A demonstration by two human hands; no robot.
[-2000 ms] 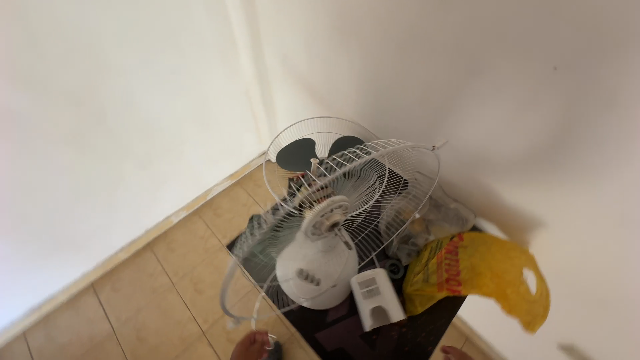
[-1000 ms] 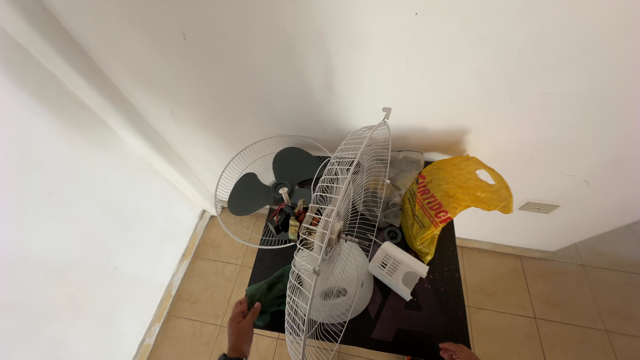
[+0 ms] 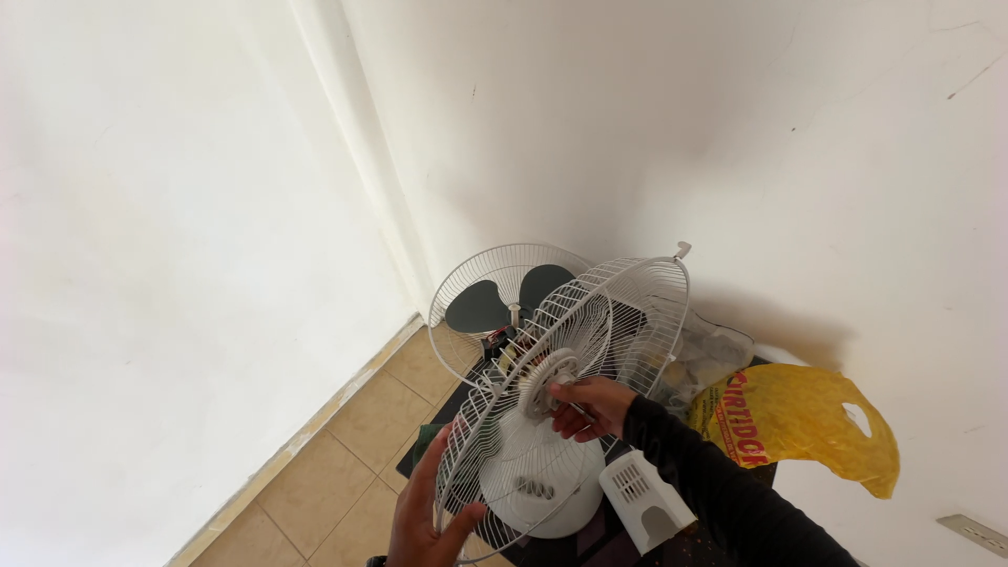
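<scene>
My left hand (image 3: 431, 504) grips the lower left rim of a white wire fan grille (image 3: 480, 409), thumb on the near side. My right hand (image 3: 591, 405) has its fingers at the round plastic hub (image 3: 550, 382) in the grille's middle; whether it pinches a small part there is hidden. The grille stands tilted in front of the white fan base (image 3: 543, 480), which has several buttons. Behind it, a second wire grille (image 3: 441, 276) surrounds dark grey fan blades (image 3: 478, 307). Coloured motor wiring (image 3: 498, 340) shows between the grilles.
A white vented plastic housing (image 3: 646, 500) lies on the dark tabletop (image 3: 606, 543), right of the base. A yellow plastic bag (image 3: 795, 425) and a clear bag (image 3: 705, 346) are at the right. Dark green cloth (image 3: 425, 441) lies near my left hand. White walls meet behind; a wall outlet (image 3: 975, 534) is lower right.
My left hand has moved from the green cloth onto the grille's rim. My right hand has come up from the bottom edge to the hub. The view has shifted.
</scene>
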